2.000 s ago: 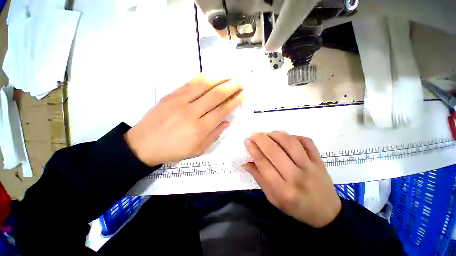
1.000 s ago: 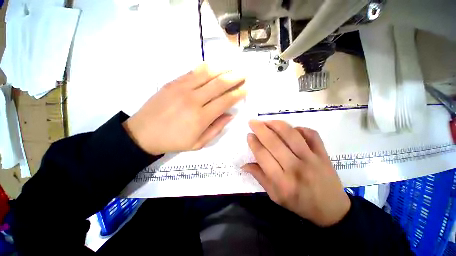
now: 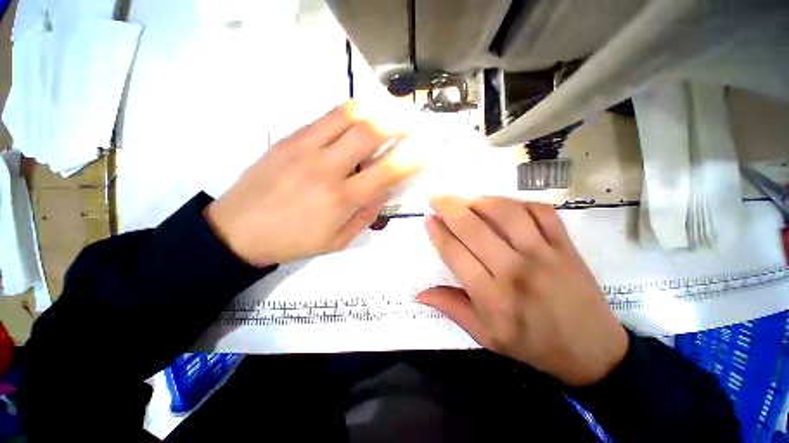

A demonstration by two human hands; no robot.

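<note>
The sewing machine head (image 3: 571, 43) fills the top right, with its small metal presser parts (image 3: 447, 92) in front of my fingers. My left hand (image 3: 307, 186) lies palm down left of the needle area, fingertips in the lamp glare. My right hand (image 3: 523, 281) lies palm down below it, fingertips near the bed's front seam, thumb spread. White fabric under the fingertips is washed out by the light, so its edges and any hold on it cannot be made out. The needle tip is not distinguishable.
White strips (image 3: 679, 173) hang over the bed at right. Scissors (image 3: 766, 186) lie at the right edge. White pieces (image 3: 73, 95) and narrower ones (image 3: 17, 229) lie at left. A printed ruler (image 3: 311, 311) runs along the front. A blue basket (image 3: 744, 372) is below right.
The machine head fills more of the top and sits lower in view. Both hands' fingertips are closer to the presser area, my right hand having moved up. A dark spot and seam now show below my left fingers.
</note>
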